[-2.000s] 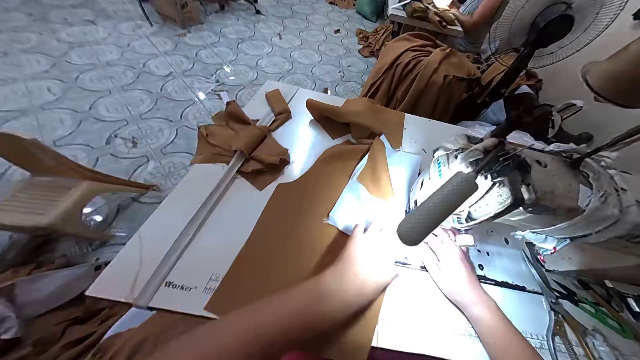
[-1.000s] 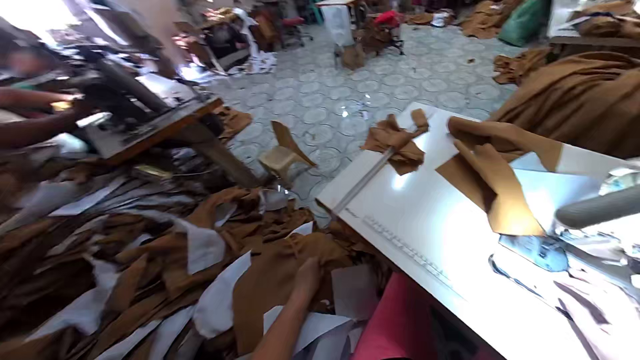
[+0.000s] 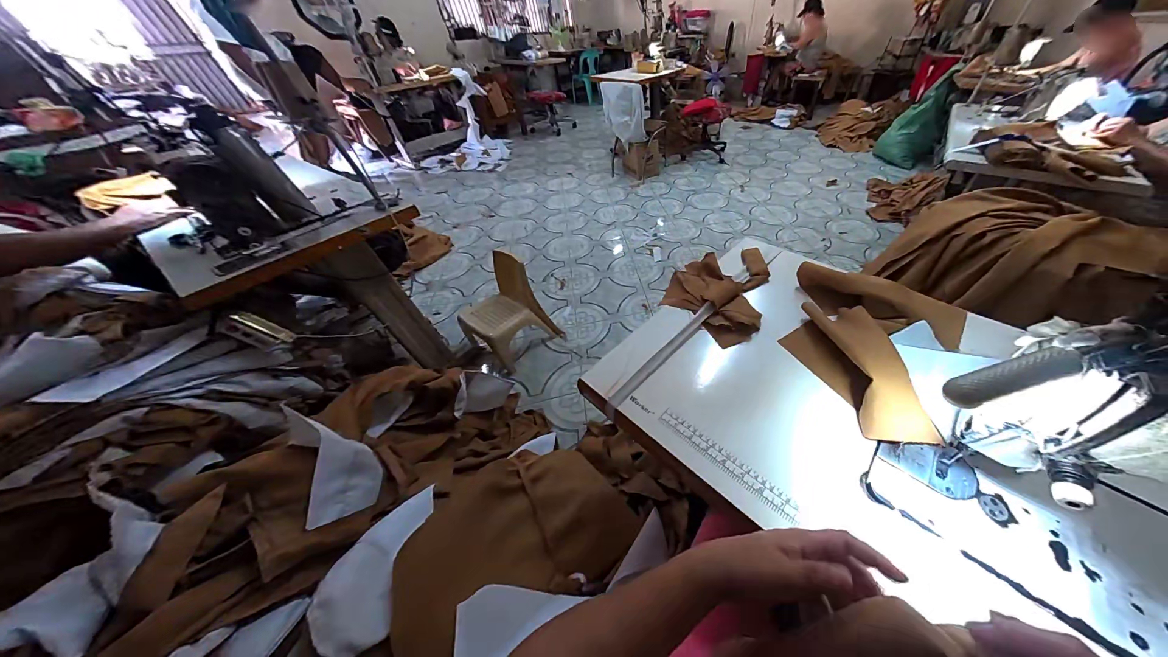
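My left hand (image 3: 803, 566) reaches over the near edge of the white sewing table, fingers bent, close above my right hand (image 3: 995, 634). The right hand is partly cut off by the bottom edge; what lies between the hands is hidden. Ahead of them is the lit sewing machine (image 3: 1086, 392), with a folded brown cloth piece (image 3: 881, 383) beside its needle area. A bunched brown cloth (image 3: 716, 297) lies over a long flat strip (image 3: 662, 356) at the table's far left. Left of my forearm, a broad brown cloth panel (image 3: 511, 520) rests on the heap.
Brown and white cloth pieces (image 3: 347, 465) are heaped at left. Beyond stand a plastic chair (image 3: 511, 310) and another sewing table (image 3: 301, 246), where a person's hand (image 3: 141, 217) works. A large brown cloth pile (image 3: 1022, 246) adjoins my table; another person (image 3: 1100, 82) sits behind it.
My left hand has moved from the brown cloth on the left heap to the table's near edge. The large brown panel on the table two seconds ago no longer lies there. The view has swung left.
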